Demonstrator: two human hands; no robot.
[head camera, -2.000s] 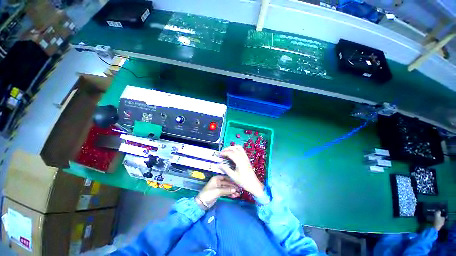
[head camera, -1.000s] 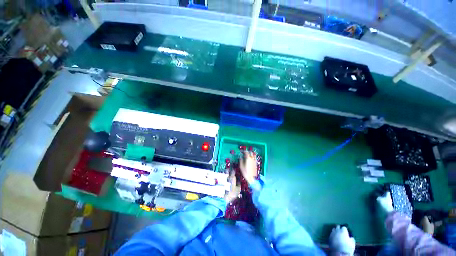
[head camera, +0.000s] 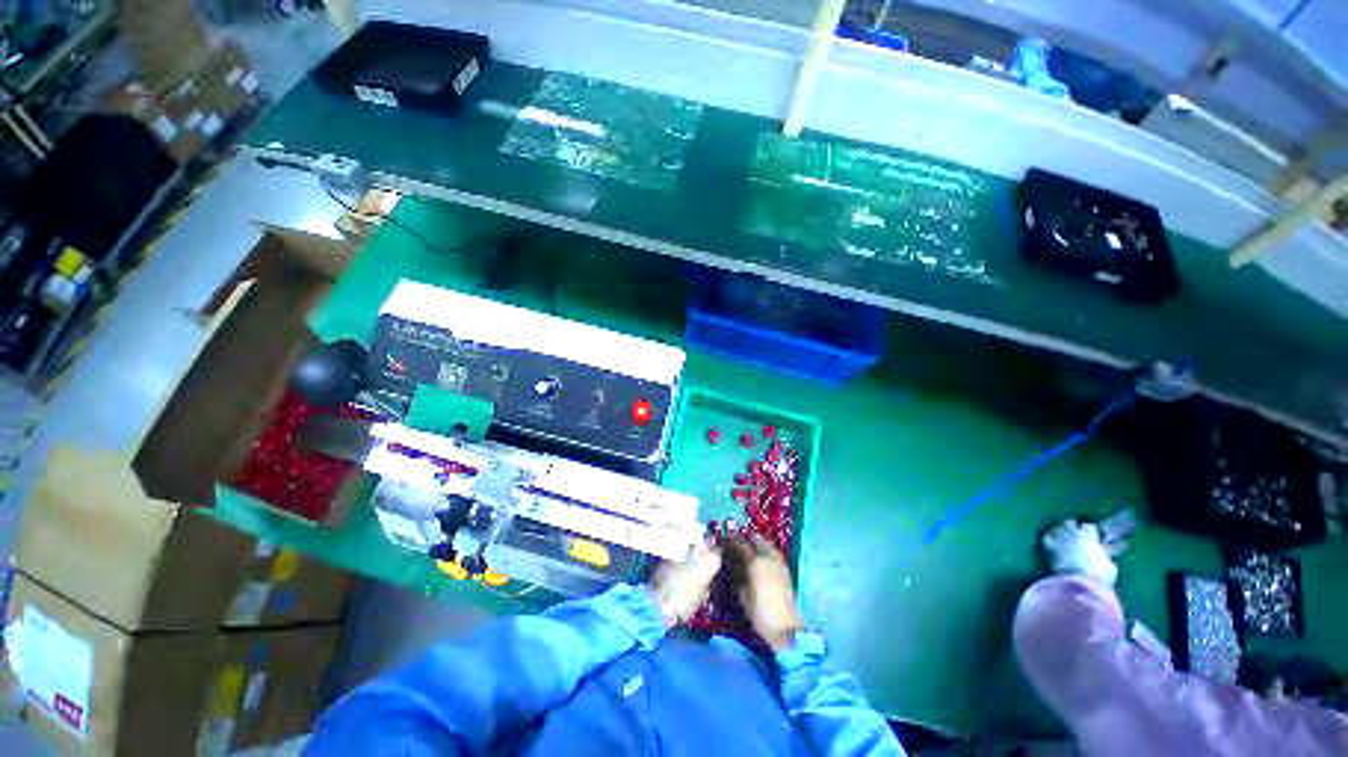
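The machine (head camera: 518, 385) with a white top and dark control panel stands in front of me, a pale feed rail (head camera: 562, 488) across its front. The shallow green tray (head camera: 813, 444) at its right holds loose red components (head camera: 766, 496). My left hand (head camera: 689, 581) is at the right end of the rail, over the tray's left edge. My right hand (head camera: 763, 589) is beside it over the red parts, fingers bent. Whether either hand holds a part is too small to tell.
An open carton (head camera: 222, 392) with red parts is at the left. A blue bin (head camera: 784, 333) stands behind the tray. The raised shelf (head camera: 739, 192) crosses above. A coworker's gloved hand (head camera: 1082, 550) and pink sleeve reach in at right, near black trays (head camera: 1239, 473).
My right hand has moved down in the tray toward its near end. The coworker's pink sleeve and gloved hand have moved left and further onto the bench. The camera view has shifted.
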